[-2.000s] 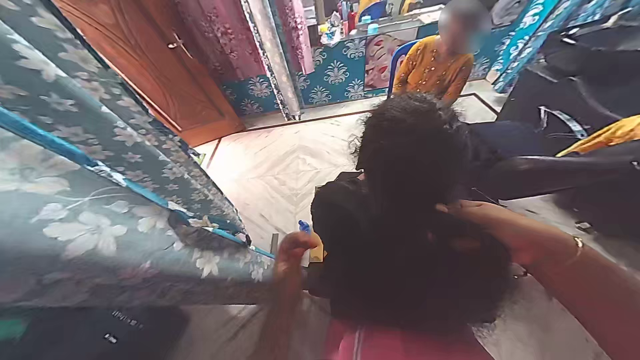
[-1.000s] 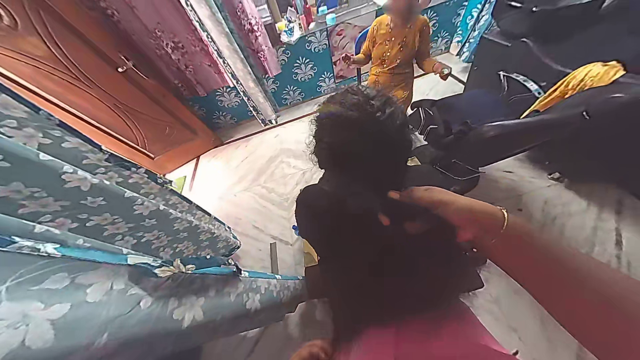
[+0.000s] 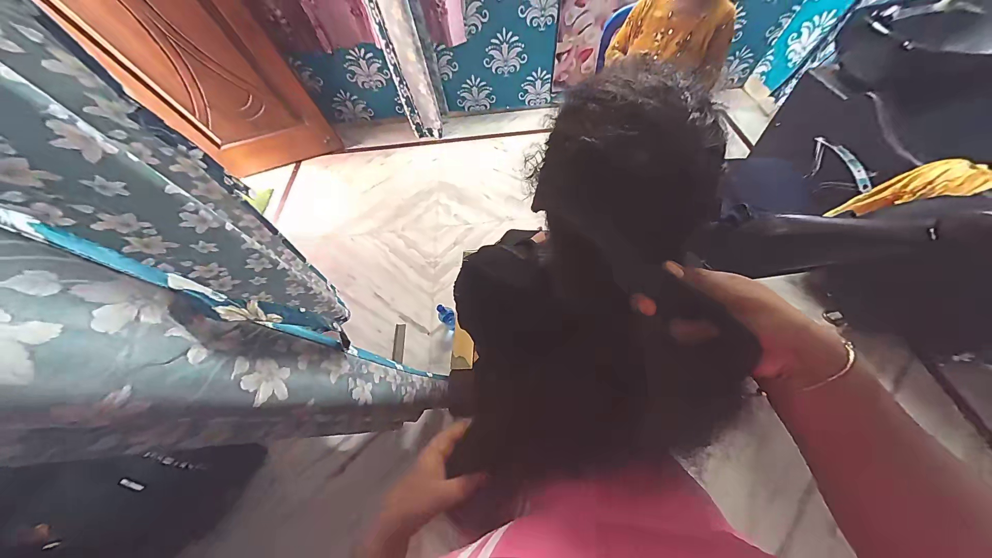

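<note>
Long dark hair (image 3: 589, 349) of a person seated in front of me fills the middle of the view and hangs down over a black top and toward my pink clothing (image 3: 635, 511). My right hand (image 3: 728, 310), with a thin bangle at the wrist, is closed around a part of the hair on the right; some fingertips show through the strands. At the lower left, my left hand (image 3: 438, 484) touches the lower edge of the hair with thumb and fingers apart; whether it grips any strands cannot be told.
Floral fabric (image 3: 263, 380) covers furniture along the left. A wooden door (image 3: 225, 85) stands at the upper left. Another person in yellow (image 3: 674, 35) is beyond the hair. Black bags (image 3: 914, 101) and a yellow cloth (image 3: 922, 186) lie at the right. A blue object (image 3: 445, 316) is near the floor.
My left hand, mostly out of view at the bottom a second ago, has come up to the hair's lower left edge. My right hand remains in the hair.
</note>
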